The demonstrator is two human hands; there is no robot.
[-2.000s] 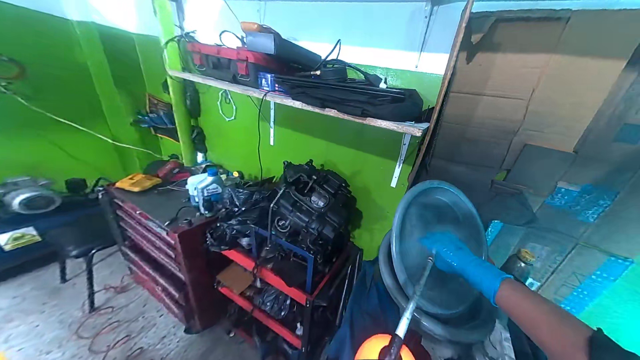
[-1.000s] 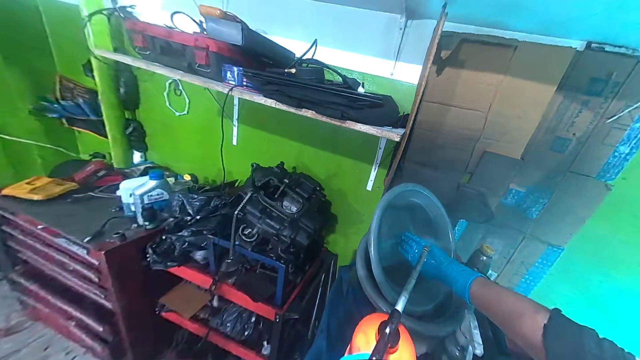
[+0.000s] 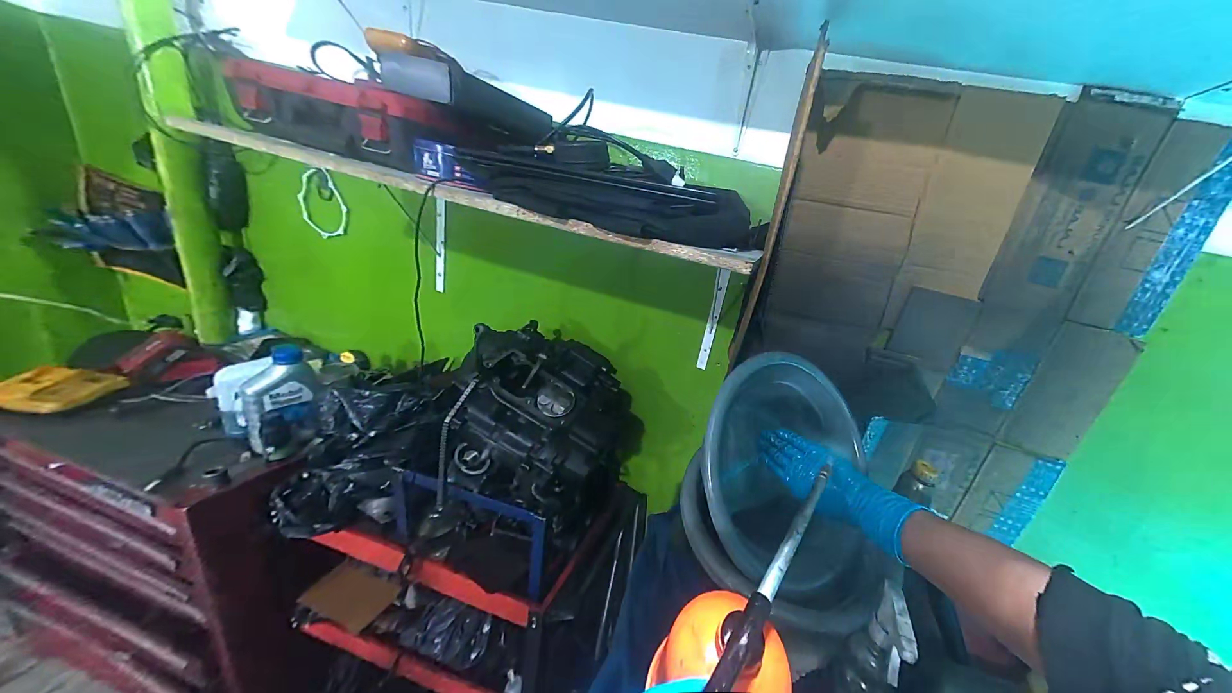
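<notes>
My right hand (image 3: 833, 486), in a blue glove, lies with its fingers extended against the inside of a grey round plastic basin (image 3: 720, 433). The basin is tilted up on its side, with another similar rim (image 3: 695, 539) behind and below it. A thin metal wand (image 3: 791, 549) with a dark lower part rises from the bottom edge; its tip is in front of my right hand, near the wrist side of the palm. An orange rounded container (image 3: 683, 630) sits behind the wand's lower part. Only a sliver of blue shows at the bottom edge beside it, perhaps my left glove; its grip is hidden.
A black engine (image 3: 553, 423) rests on a red and blue metal rack (image 3: 433, 568) left of the basin. Further left, a red tool cabinet (image 3: 231, 558) bears plastic bottles (image 3: 279, 399). Cases fill the wall shelf (image 3: 597, 231). A capped bottle (image 3: 919, 481) stands behind my right wrist.
The view has shifted since the first frame. My right hand stays inside the tilted basin, with the wand tip still close in front of it.
</notes>
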